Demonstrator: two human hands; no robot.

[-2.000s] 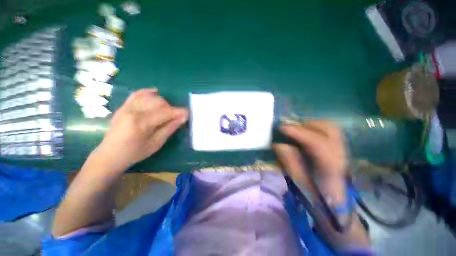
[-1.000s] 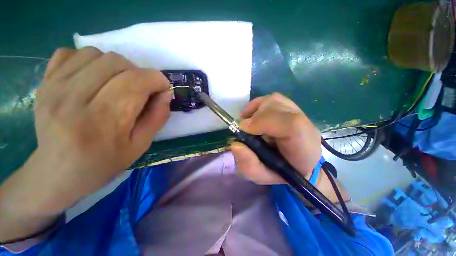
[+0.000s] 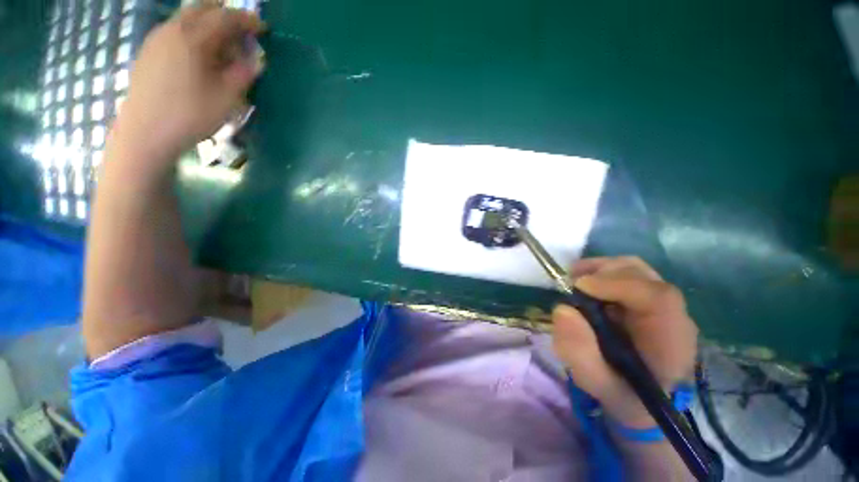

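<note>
A small black watch case (image 3: pixel 494 221) with a pale rectangle inside lies on the white foam pad (image 3: pixel 433 240) near the bench's front edge. My right hand (image 3: pixel 626 334) holds the black-handled soldering iron (image 3: pixel 617 348); its tip is at the right side of the case. My left hand (image 3: pixel 193 80) is out at the upper left, over the loose pile of small white cells (image 3: pixel 226 151). It is blurred, and I cannot tell if its fingers hold anything.
A tray (image 3: pixel 85 104) with rows of small silver-white pieces is at the far left. The green bench top (image 3: pixel 527 75) has a worn front edge. A brown round holder (image 3: pixel 843 221) is cut off at the right. Wheel-like black loops show at the lower right.
My left hand has moved from beside the case to the pile at the upper left. The iron is still in my right hand with its tip at the case. The view has shifted and tilted.
</note>
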